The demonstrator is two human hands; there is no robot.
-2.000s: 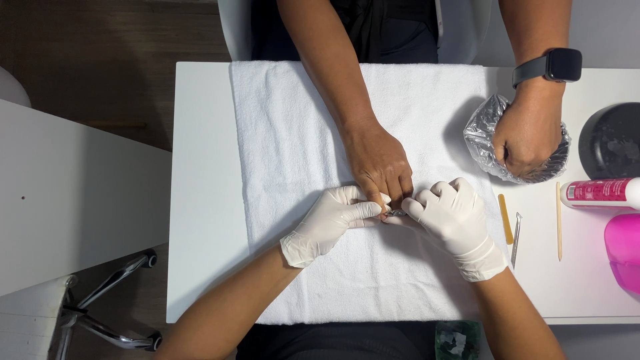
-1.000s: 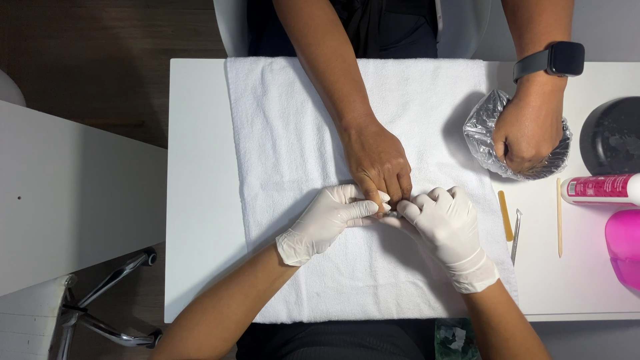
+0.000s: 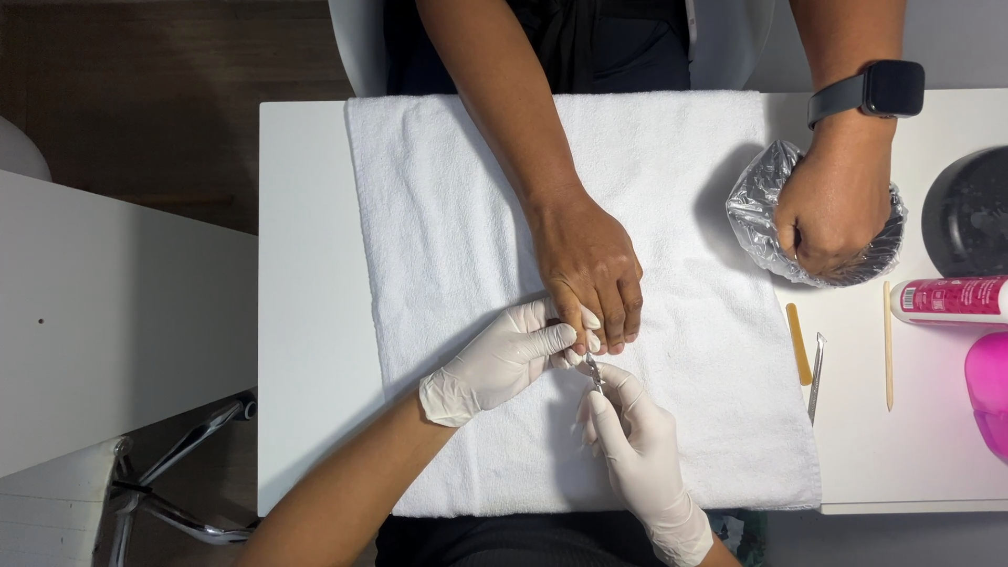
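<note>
My left hand (image 3: 504,358), in a white glove, holds a finger of the other person's hand (image 3: 591,268), which lies palm down over a white towel (image 3: 449,236). Just below that finger, my right hand (image 3: 634,441), gloved too, is closed on a small metal cuticle nipper (image 3: 594,372). The nipper's tip is at the fingernail; its handles are mostly hidden in my fingers. The person's other hand (image 3: 839,205), with a smartwatch (image 3: 892,88) at the wrist, rests in a bowl lined with clear plastic (image 3: 760,201).
Right of the towel lie a yellow nail file (image 3: 798,344), a metal cuticle pusher (image 3: 817,378) and a wooden stick (image 3: 888,346). Farther right are a black round object (image 3: 972,213), a white and pink bottle (image 3: 949,300) and a pink object (image 3: 991,386). A chair base stands at lower left.
My right hand has moved down and turned, and the nipper in it now shows more plainly. My left hand stays at the person's finger. The person's other hand remains in the bowl.
</note>
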